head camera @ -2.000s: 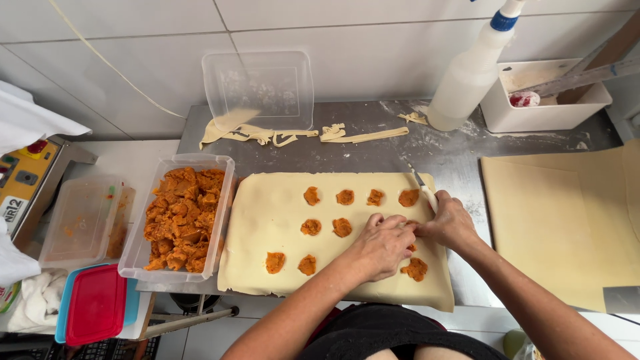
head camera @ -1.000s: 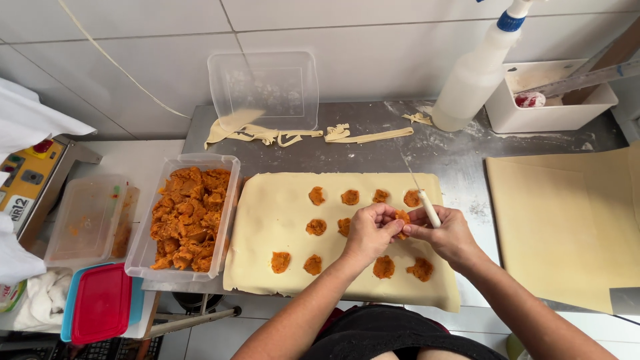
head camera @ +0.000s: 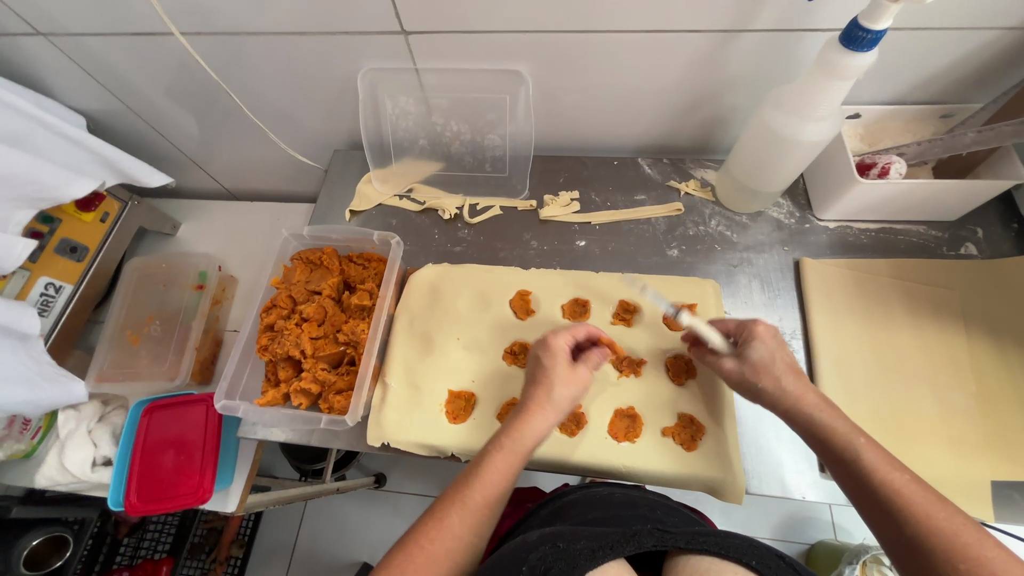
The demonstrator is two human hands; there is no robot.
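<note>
A rectangular sheet of pale dough point(head camera: 432, 336) lies on the steel table, dotted with several flattened dollops of orange filling point(head camera: 625, 424). Above its middle, my left hand point(head camera: 564, 364) pinches a bit of orange filling point(head camera: 612, 346) between thumb and fingers. My right hand point(head camera: 748, 356), over the sheet's right side, grips a white-handled knife point(head camera: 708, 332); its blade is blurred and points up and left. Left of the dough stands a clear plastic tub point(head camera: 228, 392) heaped with orange filling point(head camera: 316, 328).
Dough scraps point(head camera: 616, 214) lie behind the sheet near a clear plastic lid point(head camera: 448, 128). A spray bottle point(head camera: 780, 132) and a white bin point(head camera: 912, 196) stand at the back right. Another pale sheet point(head camera: 912, 360) lies right. Farther left are a closed container point(head camera: 152, 320) and red and blue lids point(head camera: 172, 452).
My hands, together over the dough one second ago, are now apart: the left has moved left, the right has moved right with the knife. Another dollop shows near the middle row's right end.
</note>
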